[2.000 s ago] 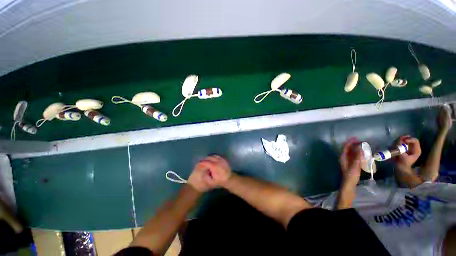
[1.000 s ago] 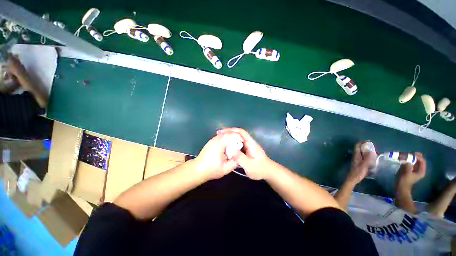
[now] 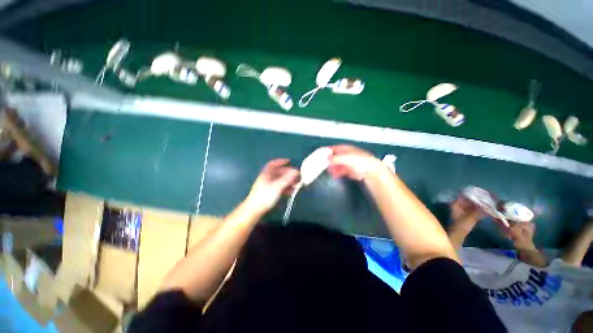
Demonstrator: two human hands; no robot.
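Note:
A cream oval casing is held above the green bench top in front of me. My right hand grips its upper right end. My left hand is at its lower left side, fingers bent; blur hides whether they touch it. A pale wrist strap hangs down from the casing's lower end. No cylindrical insert shows at this casing.
Casings with straps and cylindrical inserts lie on the green conveyor belt beyond the pale edge rail. A white cloth is partly behind my right arm. Another worker's hands hold parts at right. Cartons stand lower left.
My hands were clasped together around a pale object; now they are apart, with the casing and its strap exposed. My right hand has moved up and right, partly covering the cloth.

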